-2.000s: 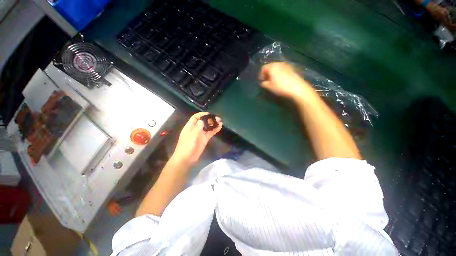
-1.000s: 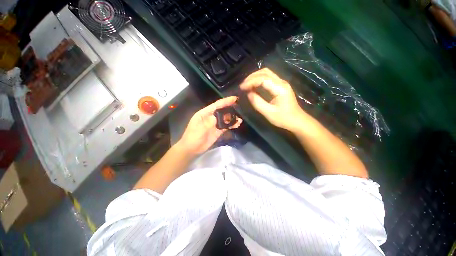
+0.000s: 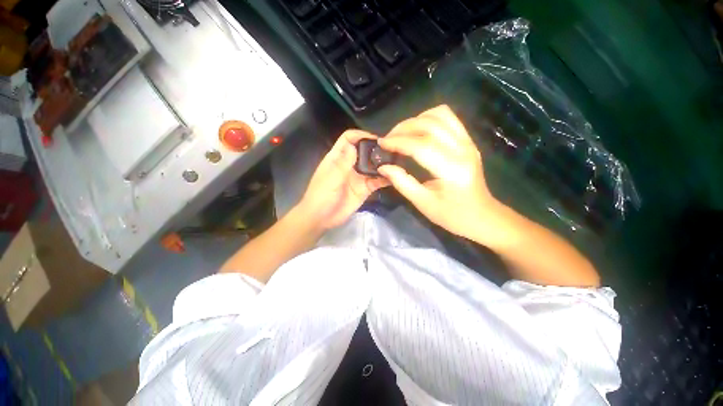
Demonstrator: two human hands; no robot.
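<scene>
A small black squarish housing [image 3: 368, 157] is held up in front of my body, over the bench's near edge. My left hand [image 3: 337, 184] grips it from the left side and below. My right hand [image 3: 445, 170] has thumb and forefinger at the housing's right side, pinching a small dark piece at its face. The piece is too small and partly covered to make out.
A black blister tray [image 3: 361, 71] lies beyond my hands. Clear plastic film [image 3: 547, 119] lies on the green bench to the right. The white press machine [image 3: 214, 87] stands at left with an orange-red knob [image 3: 236, 135] and reddish-brown fixture [image 3: 49, 87]. A carton [image 3: 28, 277] is at lower left.
My right hand has come from the bench by the film to the housing. My left hand has raised the housing slightly. The view has shifted, so the machine and tray sit higher in the picture.
</scene>
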